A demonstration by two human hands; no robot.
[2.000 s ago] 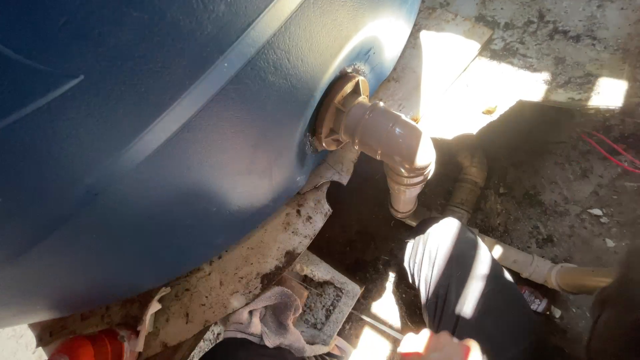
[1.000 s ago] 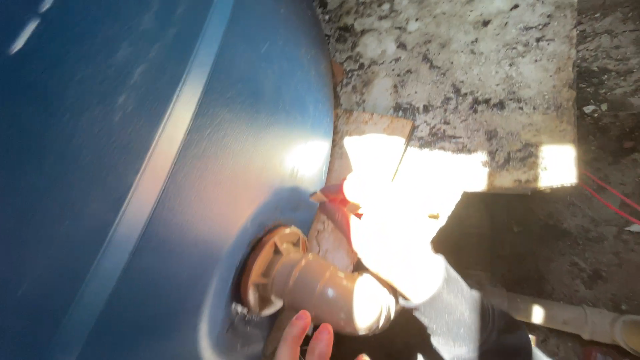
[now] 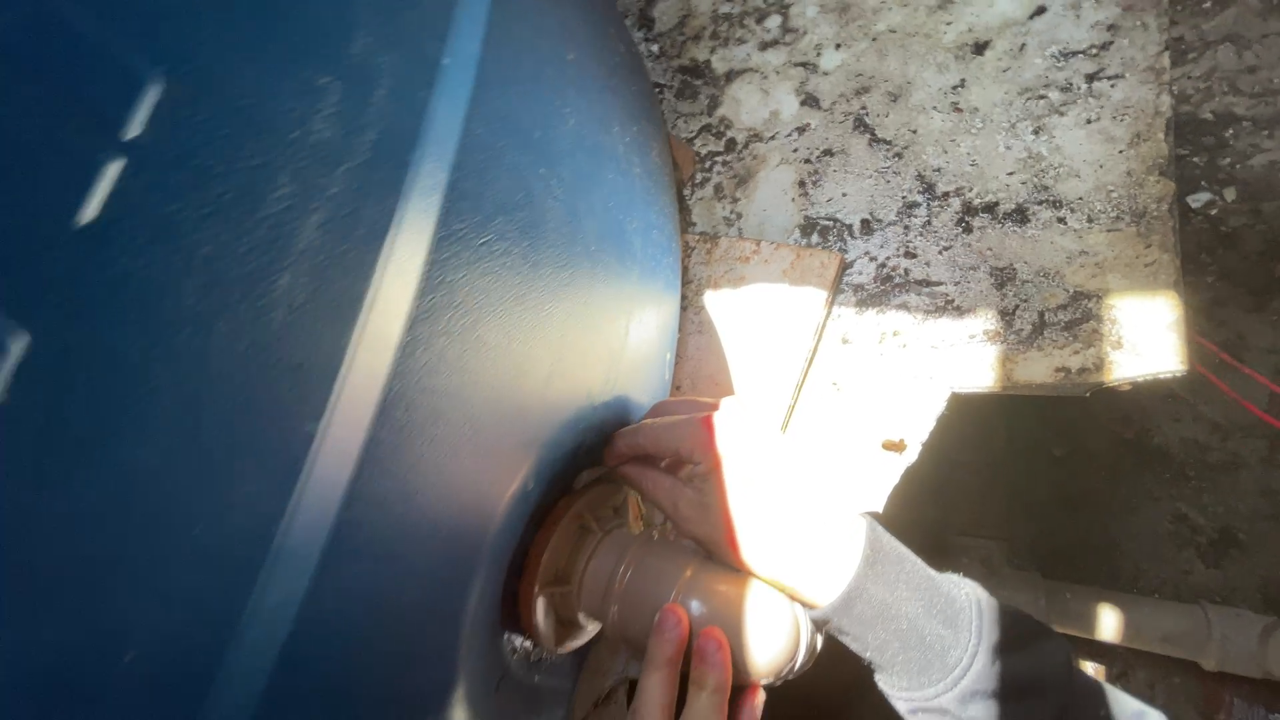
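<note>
A beige plastic pipe elbow joins a brown flanged fitting on the side of a dark blue plastic tank. My right hand, in strong sunlight, reaches in from the right. Its thumb and forefinger come together at the flange's upper edge, beside the tank wall; whether anything is between them cannot be told. From the bottom edge, the fingertips of my left hand rest against the elbow's lower side, slightly apart. The palm of that hand is out of view.
A tan flat piece lies beside the tank on a stained, mottled slab. Below the slab's edge is shadowed ground, with a beige pipe at lower right. Thin red line shows at the right edge.
My right hand has moved from beyond the elbow to the flange's upper edge. My left fingertips now reach onto the elbow. The view has shifted since the oldest frame.
</note>
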